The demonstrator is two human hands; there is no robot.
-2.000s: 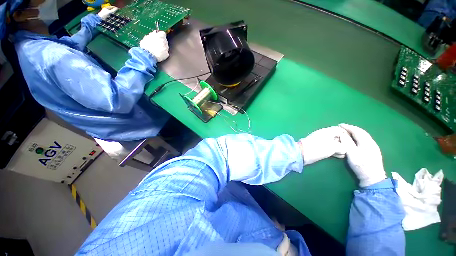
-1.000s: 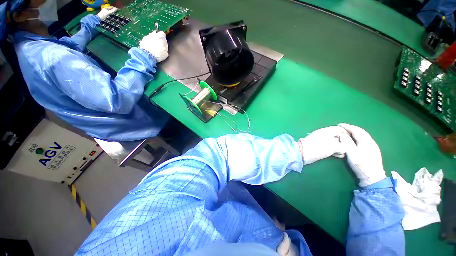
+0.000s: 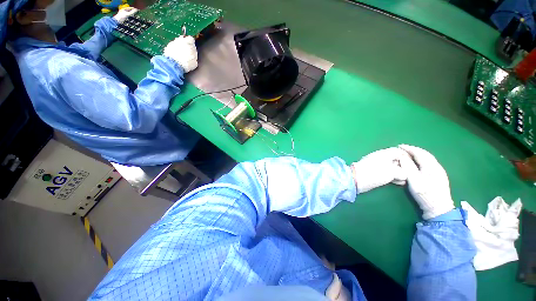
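My left hand [image 3: 379, 170], in a white glove, rests on the green mat [image 3: 364, 123] with its fingers curled together. My right hand [image 3: 429, 183], also in a white glove, meets it from the right, and its bent fingers touch and partly cover the left fingertips. No tool or part shows in either hand. A small reel of solder wire [image 3: 238, 113] with green flanges stands on its holder, left of and beyond my left hand. A crumpled white cloth [image 3: 495, 232] lies right of my right forearm.
A black fan [image 3: 269, 64] stands on a black base [image 3: 308, 85] beyond the reel. A green board [image 3: 505, 106] with black parts lies at the far right. At upper left a person in a blue smock [image 3: 88, 88] works on another board [image 3: 176, 23]. A dark block [image 3: 528, 247] is at the right edge.
The board at the far right has shifted slightly to the right. My hands have stayed together in the same place.
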